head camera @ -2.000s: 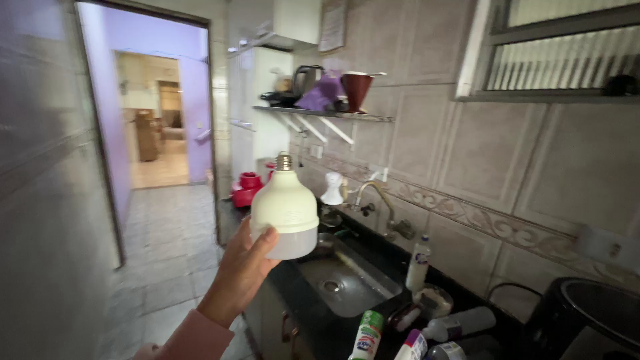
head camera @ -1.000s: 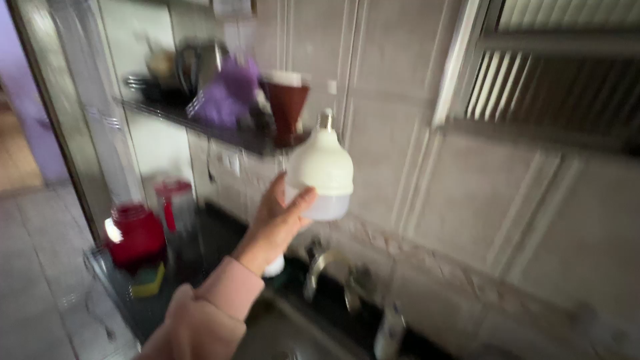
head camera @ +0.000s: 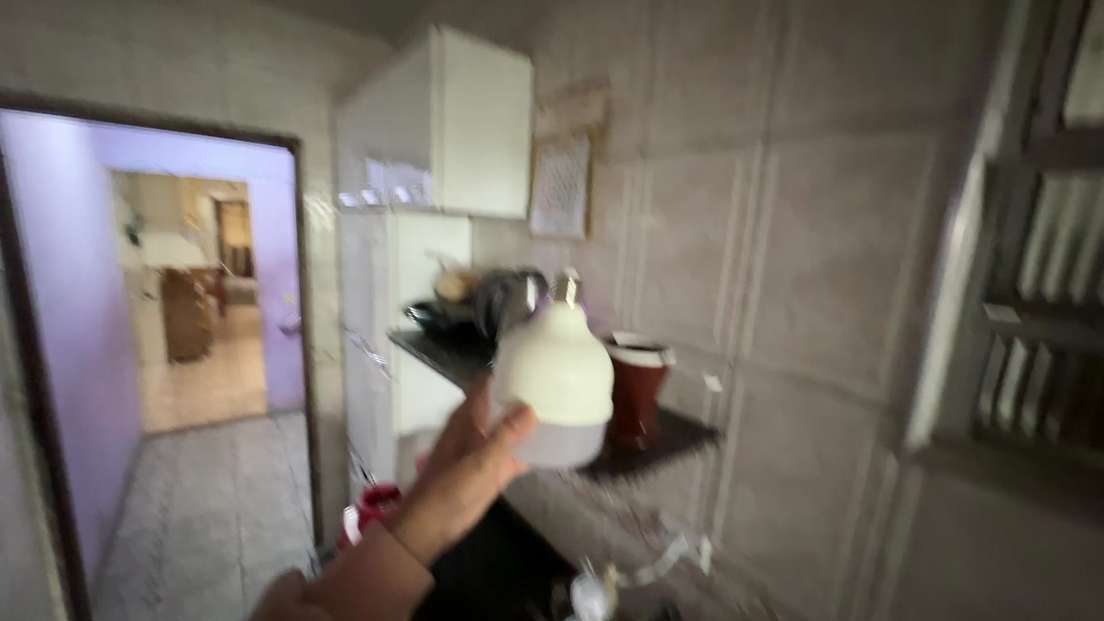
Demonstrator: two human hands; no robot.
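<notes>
My left hand [head camera: 474,466], in a pink sleeve, holds a large LED light bulb [head camera: 555,384] by its lower part. The thumb lies across the front, and the other fingers are mostly hidden behind the bulb. The bulb is upright, with its metal screw base [head camera: 566,287] at the top, a cream body and a whitish diffuser below. It appears in front of a dark wall shelf [head camera: 681,440] that bears a dark red coffee filter holder [head camera: 636,388]. Whether the bulb touches anything there, I cannot tell. My right hand is out of view.
A white wall cabinet [head camera: 483,121] hangs above the shelf. A door frame [head camera: 304,345] stands at the left, with a tiled floor [head camera: 207,509] beyond. A red container [head camera: 379,500] sits low behind my forearm. A louvred window [head camera: 1035,345] is at the right.
The view has swung up and back left since one second ago, so the cabinet and doorway show again. My left hand has kept hold of the bulb throughout. The sink has left the view.
</notes>
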